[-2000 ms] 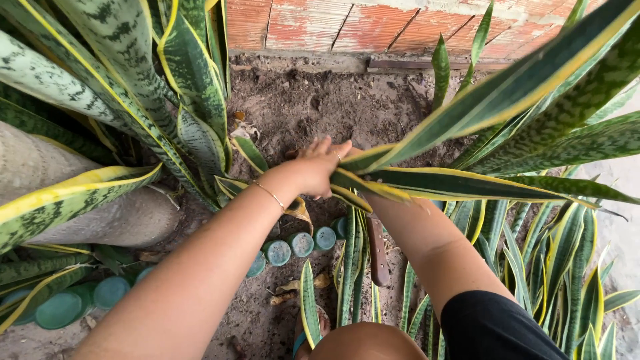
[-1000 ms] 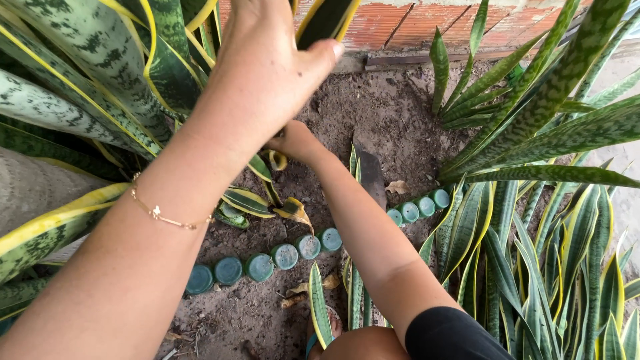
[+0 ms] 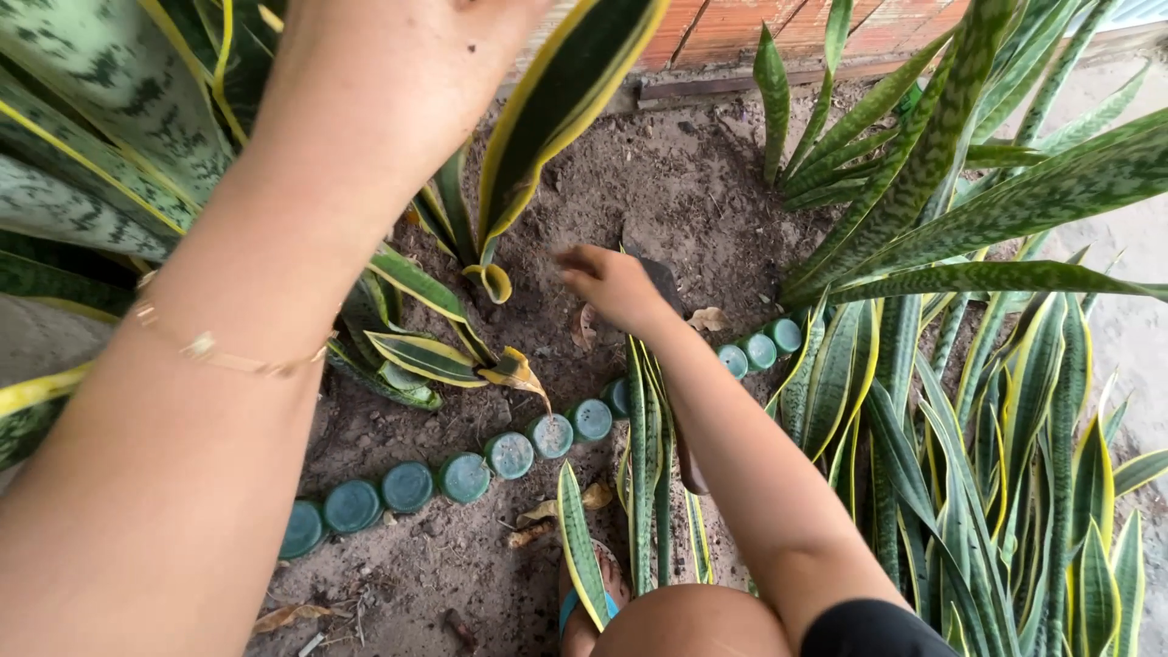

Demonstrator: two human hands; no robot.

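My left hand (image 3: pixel 411 64) is raised at the top of the view, its fingers cut off by the frame edge. A yellow-edged snake plant (image 3: pixel 538 119) stands upright just right of it; whether the hand touches a leaf is out of sight. Over the soil, right of that plant's base, is my right hand (image 3: pixel 607 281), its fingers loosely curled and slightly blurred, with nothing seen in them. Behind it a dark flat blade (image 3: pixel 659 281) lies on the soil, and part of a brown handle (image 3: pixel 691 465) shows beneath my right forearm. A low yellow-edged plant (image 3: pixel 429 358) with a withered tip grows below my left wrist.
A row of upturned green glass bottles (image 3: pixel 408 486) crosses the soil diagonally. Tall snake plants (image 3: pixel 985 438) crowd the right side, and mottled ones (image 3: pixel 100 100) the left. A brick wall (image 3: pixel 730 32) runs along the back. My sandalled foot (image 3: pixel 593 584) is near the bottom.
Two seconds ago both hands were together among long leaves at the middle. My left hand has since risen; my right hand has moved from the plant's base to the right, away from it.
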